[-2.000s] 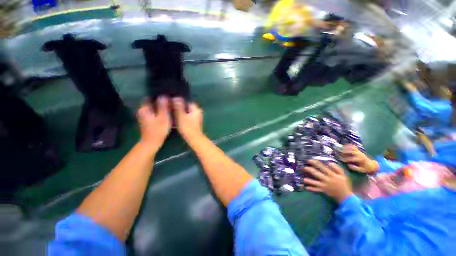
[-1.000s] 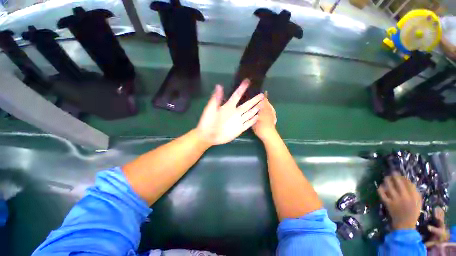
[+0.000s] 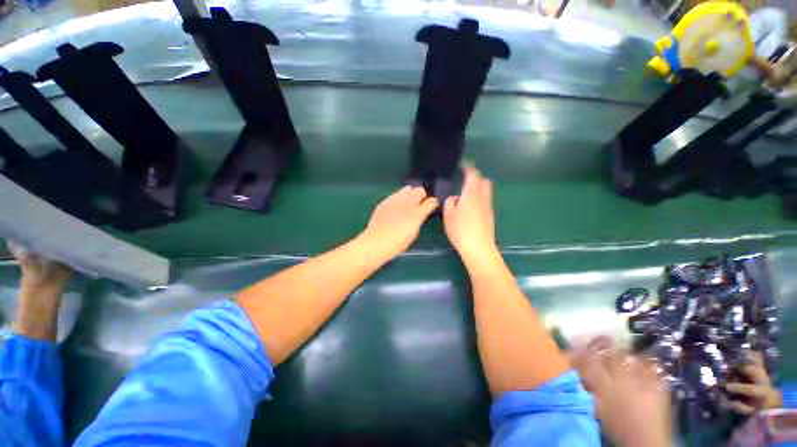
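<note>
A black packaging box [image 3: 435, 166] stands open on the green belt in front of me, its tall lid panel with eared top [image 3: 456, 74] upright at the back. My left hand [image 3: 404, 216] is at the left front of the box base, fingers curled in at its edge. My right hand [image 3: 473, 212] is at the right front of the base, its fingers extended along the side. Both hands touch or nearly touch the base and partly hide it. Whether either hand grips something inside the base cannot be made out.
More open black boxes stand at left [image 3: 249, 175] and right [image 3: 642, 161] on the conveyor belt [image 3: 349, 192]. A grey post [image 3: 87, 236] crosses the left. Glossy black packets [image 3: 703, 323] lie heaped at right, with another person's hands there. Another hand [image 3: 39, 271] is at far left.
My left hand has turned from open-palmed with spread fingers to curled at the base's front. My right hand has opened out along the right side. The neighbour's hand has moved left from the packets.
</note>
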